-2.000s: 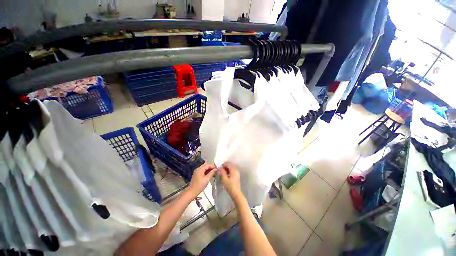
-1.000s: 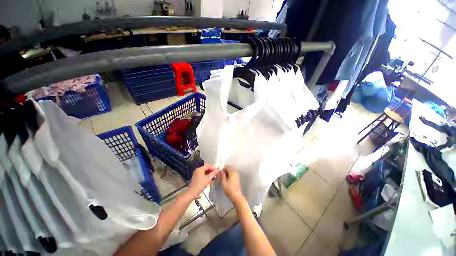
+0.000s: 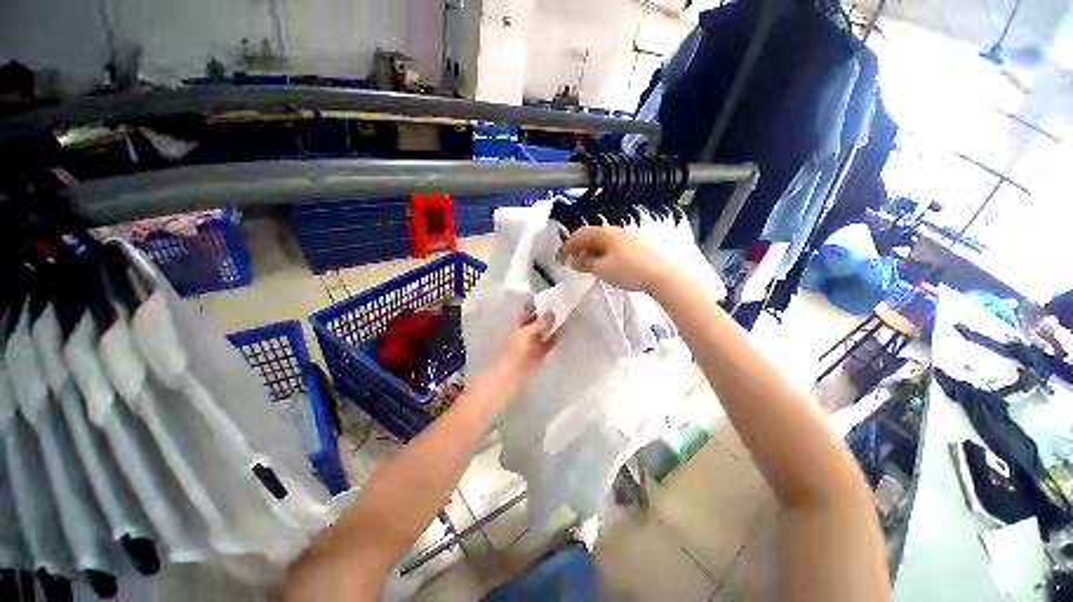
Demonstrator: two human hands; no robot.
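Note:
A white sleeveless blouse [image 3: 518, 406] hangs on a black hanger from the grey rail [image 3: 353, 178], in front of more white blouses. My left hand [image 3: 532, 341] holds the blouse front between thumb and fingers, a little below the neckline. My right hand [image 3: 598, 253] is higher, at the neckline near the hanger, with its fingers closed on the upper edge of the cloth. Small details at the fingertips are blurred.
More white blouses [image 3: 177, 412] hang at the left. Blue crates [image 3: 365, 376] stand on the floor beyond the rail, with a red stool [image 3: 432, 223] behind. Dark garments [image 3: 753, 112] hang at the back right. A cloth-strewn worktable [image 3: 941, 517] is at the right.
Both hands have left the lower front of the blouse and moved up, the right to the neckline, the left just below it. The blouse's upper front is now pulled and folded. The view has tilted up slightly.

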